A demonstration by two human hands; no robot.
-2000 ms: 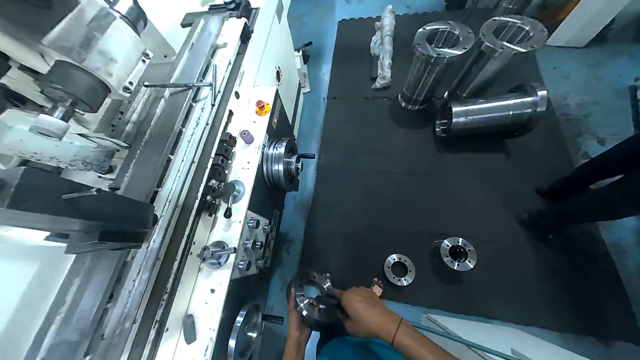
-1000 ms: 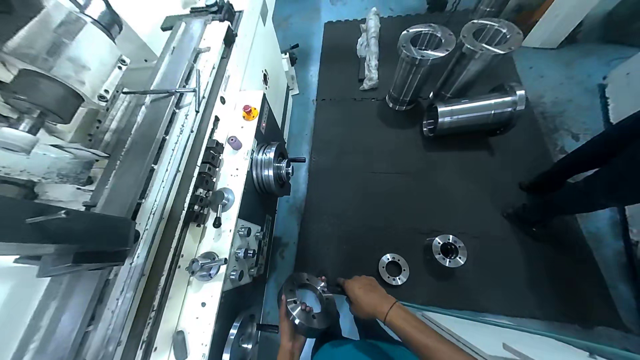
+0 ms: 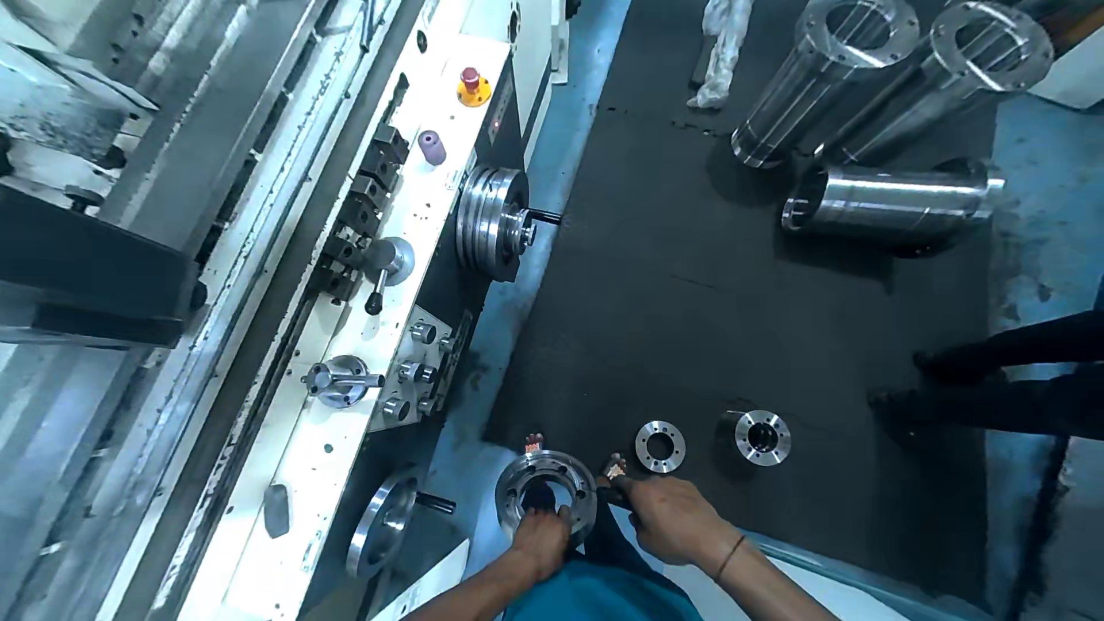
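My left hand grips the near rim of a steel flange ring with bolt holes, held over the bottom middle of the view, its fingers at the bore. Just right of the ring, my right hand is closed around a small dark tool handle, whose kind I cannot tell. Beyond my right hand a small flanged ring lies on the black mat, and another flanged part stands to its right.
A large metal lathe with handwheels runs along the left. Flanged steel cylinders stand and lie on the black mat at upper right, beside a plastic-wrapped item. A person's legs are at the right edge.
The ring in my left hand has turned to show its holed face more fully, and my left hand has shifted to its near side. My right hand still holds the dark handle.
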